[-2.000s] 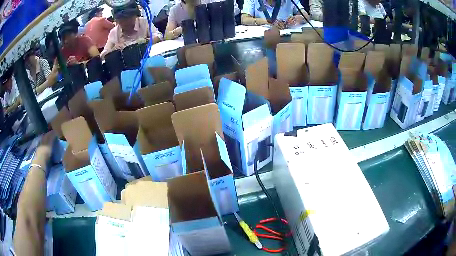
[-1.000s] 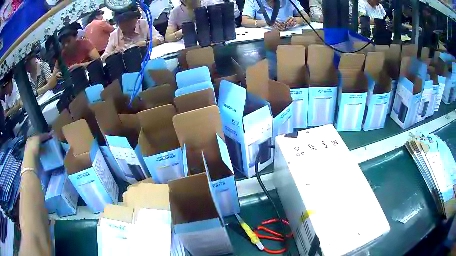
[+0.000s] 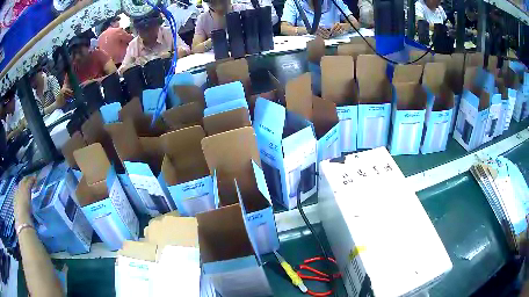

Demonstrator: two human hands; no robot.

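My left hand (image 3: 24, 194) is at the far left, its wrist and forearm reaching up from the bottom edge. It is against the left side of a closed light-blue box (image 3: 53, 194) with a dark device picture, which leans at the left end of the box rows. The fingertips are small and blurred, so I cannot tell if they grip it. Beside it stands an open light-blue box (image 3: 107, 209) with a raised brown flap. My right hand is not in view.
Open boxes (image 3: 371, 125) stand in rows across the bench. A white equipment case (image 3: 383, 220), red-handled pliers (image 3: 316, 272) and a yellow-handled tool (image 3: 292, 274) lie near the front. Flat cartons (image 3: 502, 191) are stacked at right. Seated people (image 3: 87, 61) line the back.
My left hand has moved down along the left end of the rows. The closed box there now shows its dark-picture face and sits at a different angle.
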